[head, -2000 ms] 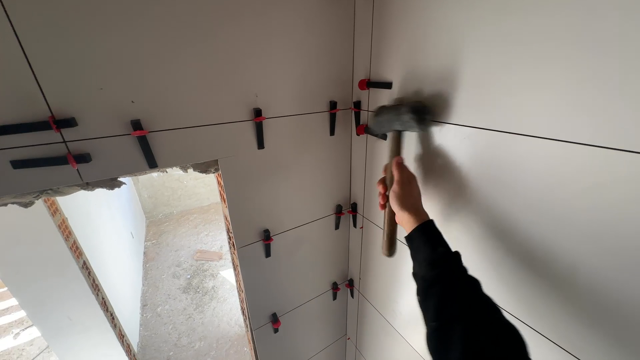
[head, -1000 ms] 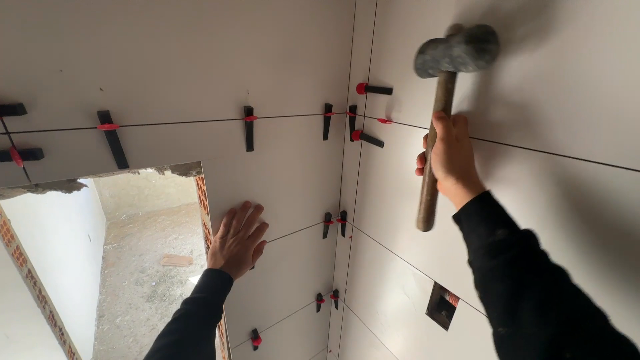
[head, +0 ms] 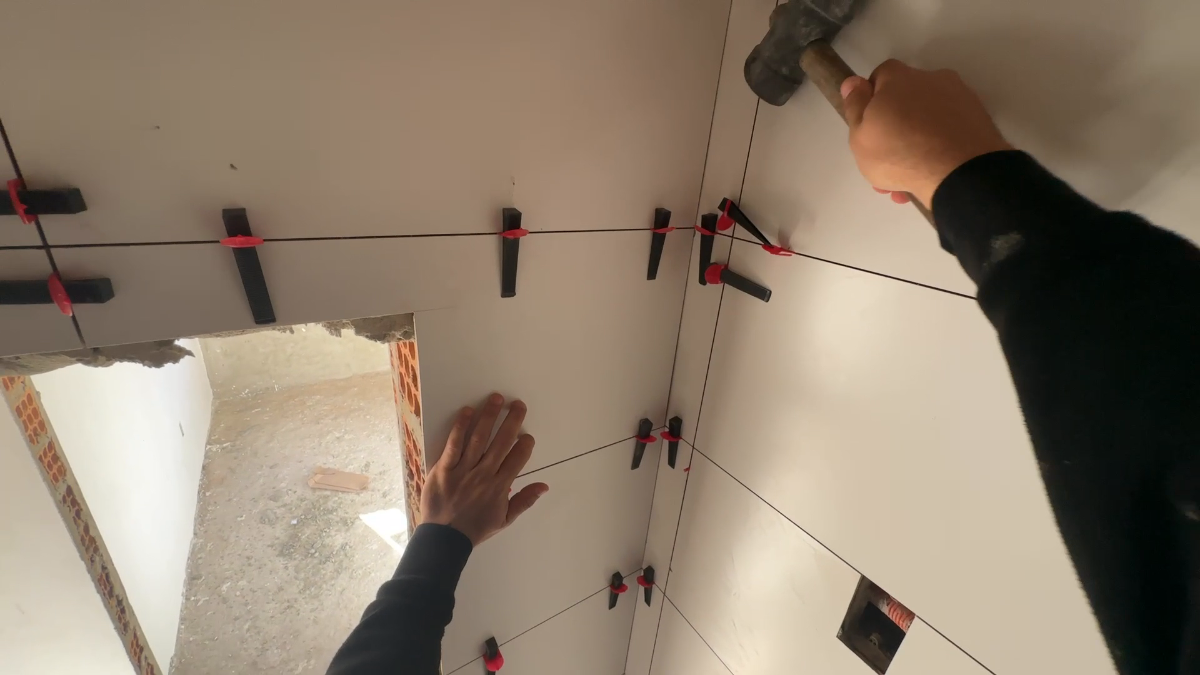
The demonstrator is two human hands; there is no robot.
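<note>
My right hand [head: 923, 131] is closed around the wooden handle of a rubber mallet [head: 797, 47], whose dark head is at the top edge, near the right wall by the corner. My left hand [head: 483, 469] lies flat with spread fingers on a large light wall tile [head: 581, 366], right of the window opening. Black tile-levelling wedges in red clips sit along the joints: one [head: 510, 253] above my left hand, another [head: 659, 244] near the corner, and an angled one [head: 741, 281] on the right wall below the mallet. A further wedge [head: 747, 223] leans across the corner joint.
A wall opening [head: 406, 412] with exposed hollow brick edges is at left, and rough ground with a brick-like piece [head: 338, 480] shows through it. A square cutout [head: 876, 626] is in the right wall. Several more wedges [head: 248, 267] stand along the joints.
My left hand, out of view two seconds ago, came onto the tile. The mallet has moved up and toward the corner since a second ago. A leaning wedge now shows at the corner joint.
</note>
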